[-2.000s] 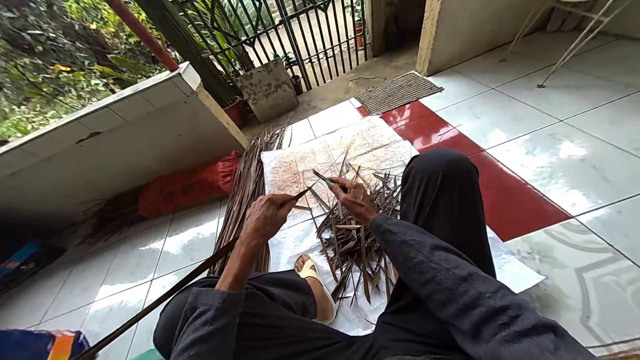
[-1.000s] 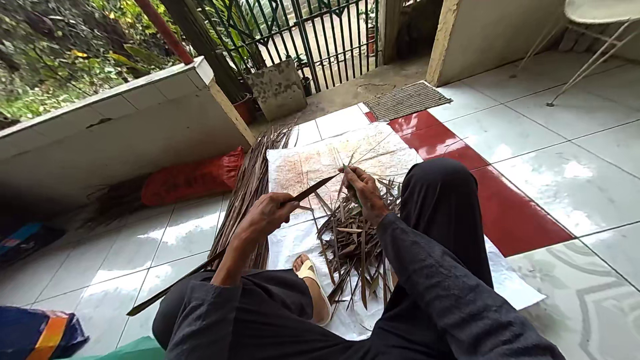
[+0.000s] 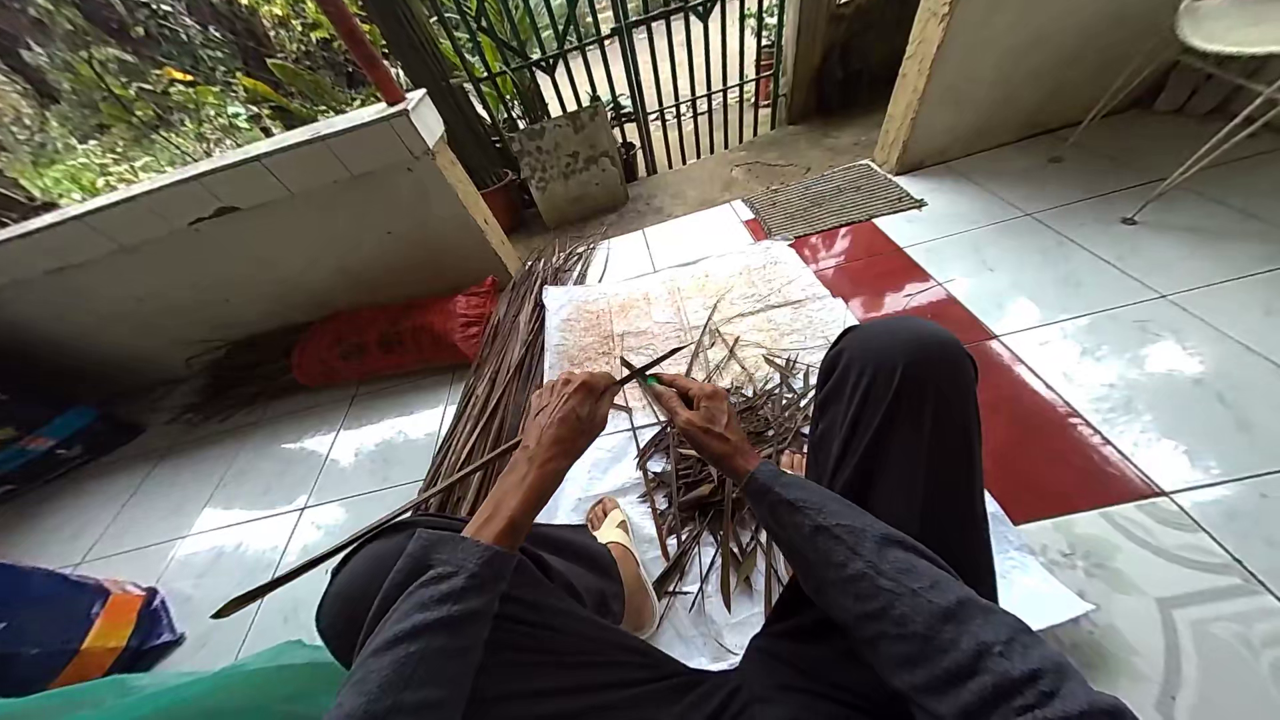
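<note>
My left hand (image 3: 570, 412) grips a long dried brown leaf strip (image 3: 370, 530), whose long tail runs down left across my knee and whose pointed end sticks out past my fingers. Close to its right, my right hand (image 3: 705, 412) is closed on a small knife (image 3: 637, 370) with a bit of green at the handle; its thin dark blade crosses the strip's tip. Under my right hand lies a loose pile of short leaf pieces (image 3: 715, 500) on a white sheet (image 3: 700, 290). A bundle of long dried leaves (image 3: 500, 370) lies to the left of the sheet.
A red mesh sack (image 3: 395, 335) lies along the low wall (image 3: 300, 210). Beyond the sheet are a woven mat (image 3: 835, 198) and a green metal gate (image 3: 690, 90). A metal-legged chair (image 3: 1228, 28) stands at the upper right. Green plastic (image 3: 220, 688) and a blue bag (image 3: 60, 625) are at lower left.
The blade now crosses the strip's tip, where one second ago my right hand was at the far end of the strip. Both hands remain close together above the sheet.
</note>
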